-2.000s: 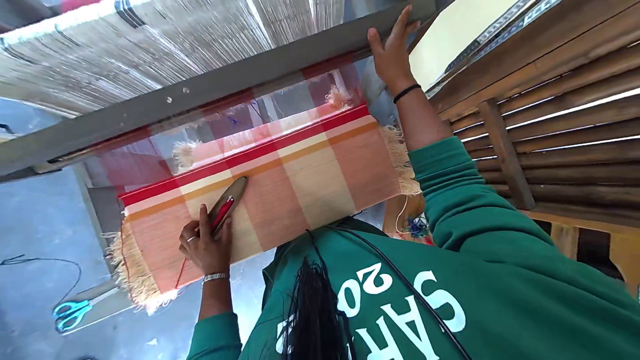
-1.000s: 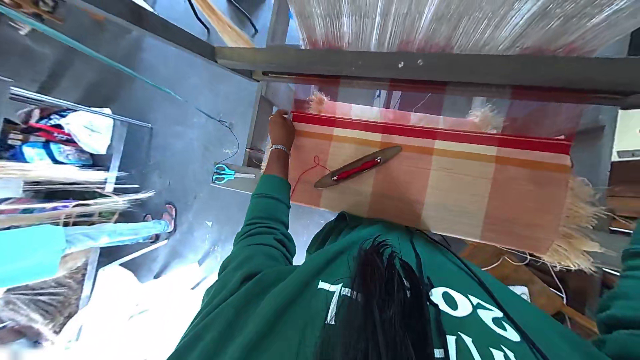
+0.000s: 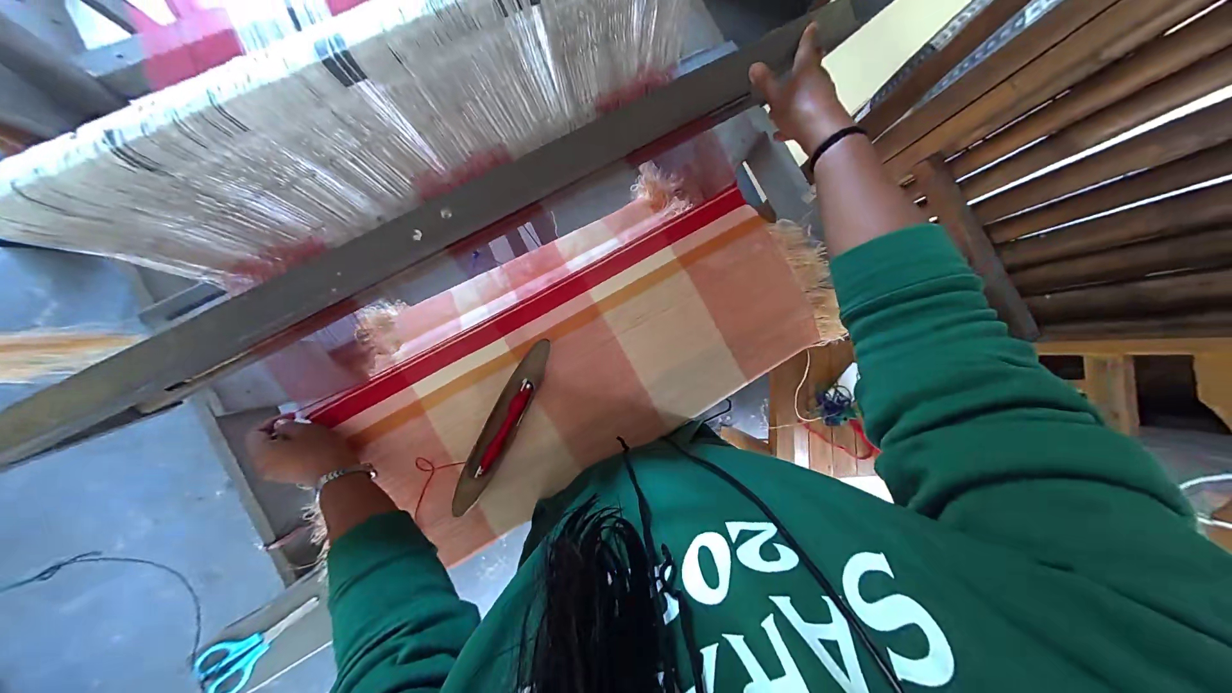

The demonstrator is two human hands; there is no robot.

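Striped woven cloth (image 3: 664, 318) in peach, cream and red is stretched on a loom. A wooden boat shuttle (image 3: 500, 428) with a bobbin of red yarn lies on it, trailing a loop of red thread. My left hand (image 3: 298, 452) is at the cloth's left edge beside the red stripe; its fingertips are partly hidden, so I cannot tell whether they pinch anything. My right hand (image 3: 799, 91) rests against the right end of the loom's grey beater beam (image 3: 462, 221), thumb and fingers spread. Pale warp threads (image 3: 404, 106) run beyond the beam.
Blue-handled scissors (image 3: 231, 662) lie at the lower left, near a dark cord (image 3: 144, 558) on the floor. A slatted wooden bench (image 3: 1107, 202) stands at the right. Tangled yarn (image 3: 835, 404) is below the cloth's right end.
Two seconds ago my left hand held the shuttle; one second ago the shuttle lay on the cloth and that hand was at the left edge. The view has swung considerably between frames.
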